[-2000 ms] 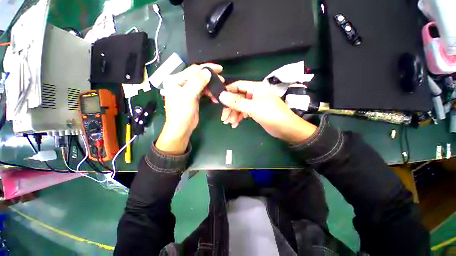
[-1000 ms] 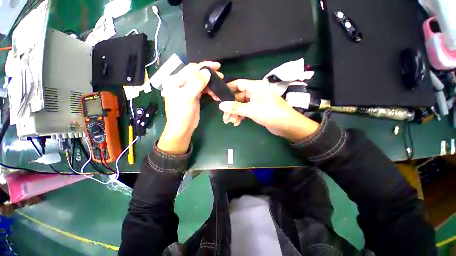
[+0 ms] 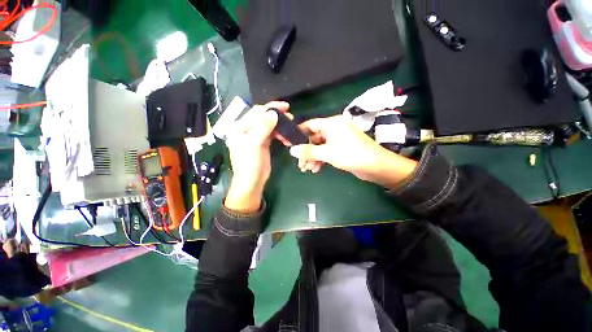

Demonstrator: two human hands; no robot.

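Note:
A small black elongated device housing (image 3: pixel 290 128) is held tilted above the green bench, in front of my chest. My left hand (image 3: pixel 254 139) grips its upper left end. My right hand (image 3: pixel 337 146) has its thumb and fingers at the lower right end, touching it. The fingers hide parts of the housing, and I cannot tell which side faces up. Another glossy black shell (image 3: pixel 282 48) lies on the middle black foam pad (image 3: pixel 344 39). A black keypad half with round white marks (image 3: pixel 444 31) and a dark shell (image 3: pixel 540 74) lie on the right pad (image 3: pixel 480 78).
An orange multimeter (image 3: pixel 162 188), a yellow stick (image 3: pixel 196 206) and a beige vented box (image 3: pixel 117 146) stand at left. A crumpled white cloth (image 3: pixel 376 104) and a bottle with a white label (image 3: pixel 391 133) lie right of my hands. A pink container (image 3: pixel 571 39) stands at far right.
The view has turned, so the bench appears shifted right and tilted. The housing stays between both hands, with my right hand at its lower end; the grip looks much the same.

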